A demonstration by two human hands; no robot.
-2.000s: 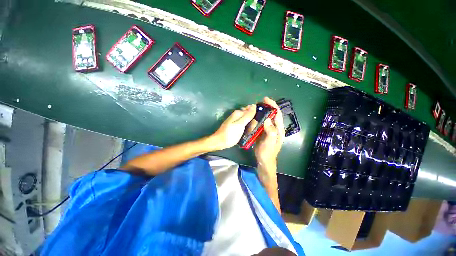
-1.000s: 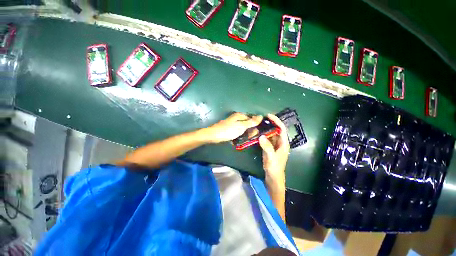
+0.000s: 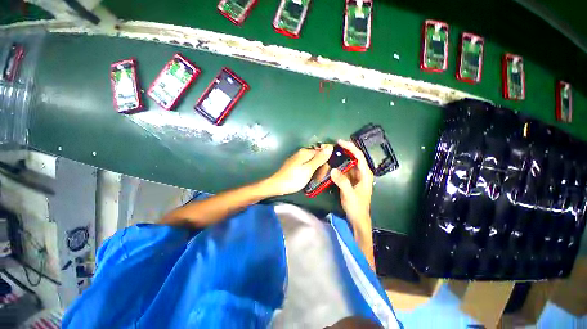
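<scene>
A phone with a black face and red rim [image 3: 333, 168] is held tilted between both hands, over the bench near the wearer's body. My left hand [image 3: 297, 170] grips its left side. My right hand [image 3: 355, 181] grips its right side, with the thumb on the black face. The fingers hide part of the phone. A loose black back housing [image 3: 377, 151] with a window-like opening lies on the bench just right of my right hand.
Three red-rimmed phones [image 3: 172, 81] lie at the bench's left. Several green-board phones [image 3: 435, 46] lie on the belt beyond the pale rail [image 3: 309, 63]. A glossy black blister tray [image 3: 502, 199] stands right. A clear tray [image 3: 14, 96] holds a phone far left. Cardboard boxes [image 3: 479, 301] are below.
The phone stays in both hands and has changed its tilt. The right hand now leaves more of the loose back housing uncovered. The view has shifted, showing the clear tray at far left.
</scene>
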